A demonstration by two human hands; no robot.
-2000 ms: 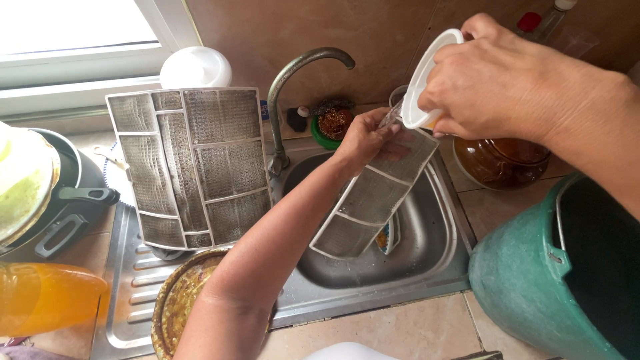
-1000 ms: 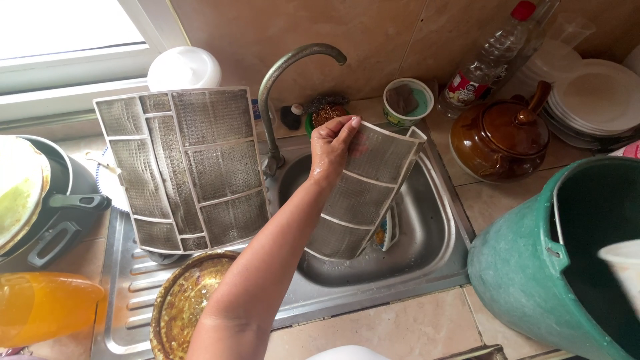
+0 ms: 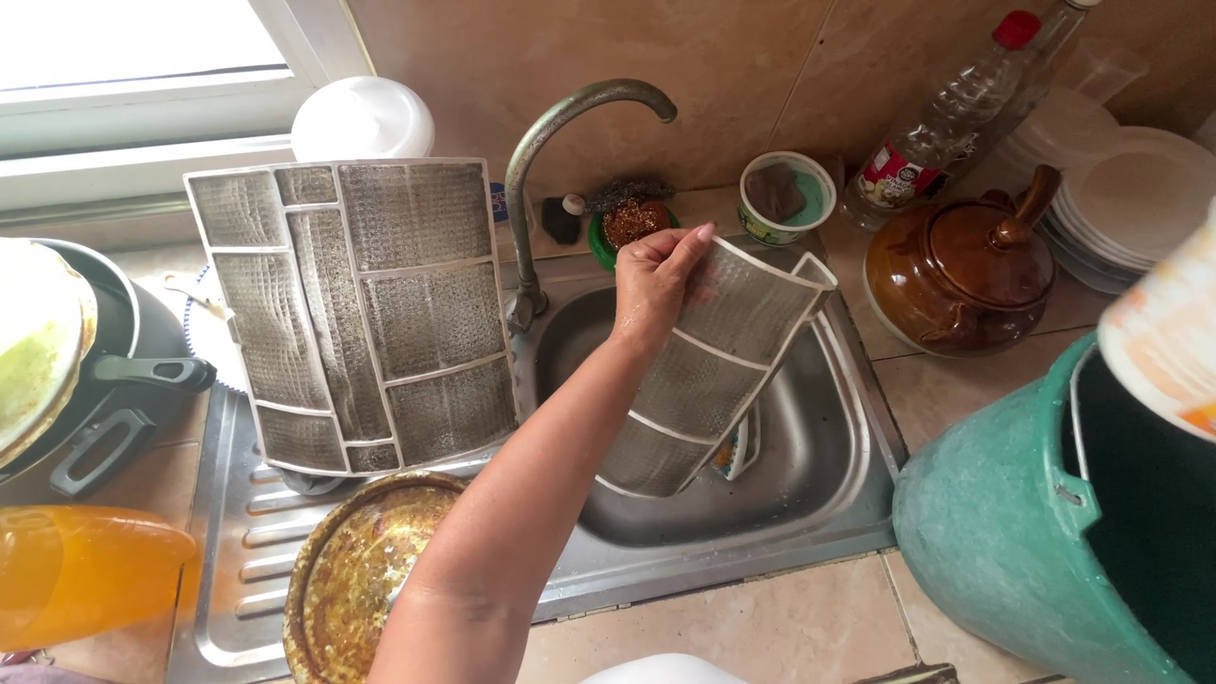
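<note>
My left hand pinches the top edge of a mesh air filter with a white plastic frame, which hangs tilted over the stainless steel sink. A larger mesh filter panel, grey with dirt, leans upright on the drainboard left of the faucet. At the right edge, a white plastic tub with orange marks shows in part above the green bucket; my right hand is outside the view. Under the held filter, part of a small patterned item shows in the basin.
A brown glazed pot, plastic bottle, stacked plates and tub with a sponge stand behind and to the right. A copper scourer sits behind the sink. At left are pans, an orange container and a stained round pan.
Two seconds ago my right hand held the white tub at the filter's top; it then left the view to the right. The tub has risen above the bucket since one second ago. My left hand still holds the filter.
</note>
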